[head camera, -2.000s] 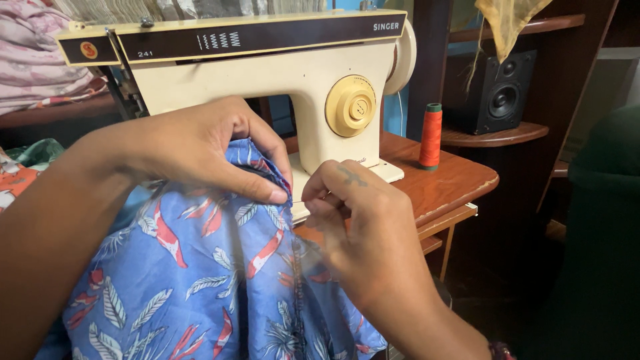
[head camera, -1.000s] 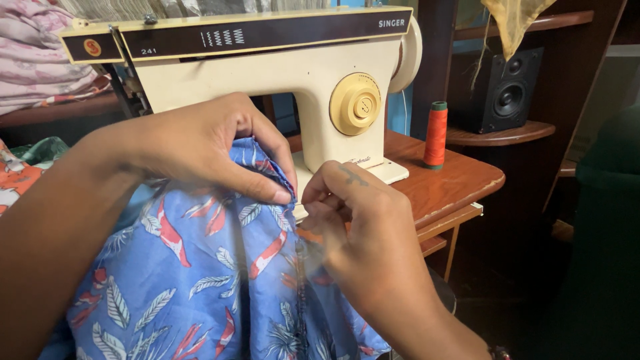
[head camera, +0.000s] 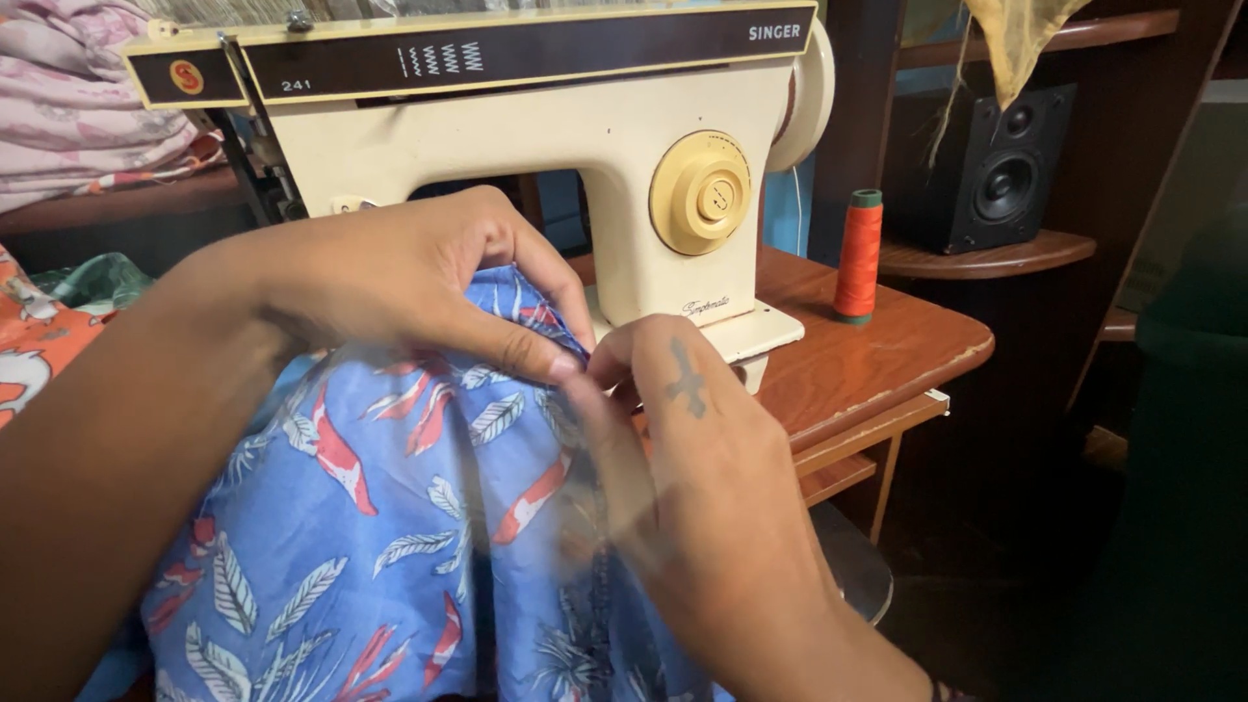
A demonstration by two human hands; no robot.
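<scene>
Blue fabric printed with leaves and red shapes (head camera: 390, 546) hangs in front of the sewing machine. My left hand (head camera: 419, 283) grips its upper edge between thumb and fingers. Close against the left thumb tip, my right hand (head camera: 682, 458) has its thumb and bent index finger together at the same edge; whether it pinches cloth or something small is hidden. Behind both hands stands a cream Singer sewing machine (head camera: 624, 146) with a yellow dial (head camera: 700, 193). Its needle area is hidden by my left hand.
An orange thread spool (head camera: 858, 258) stands upright on the wooden table (head camera: 877, 341), right of the machine. Further right, a black speaker (head camera: 985, 166) sits on a shelf. Pink patterned cloth (head camera: 88, 97) is piled at the upper left, with orange printed cloth (head camera: 39, 331) below it.
My right hand's fingertips have come up against my left thumb tip at the fabric edge; a small gap showed between them before. My left hand keeps its hold on the cloth.
</scene>
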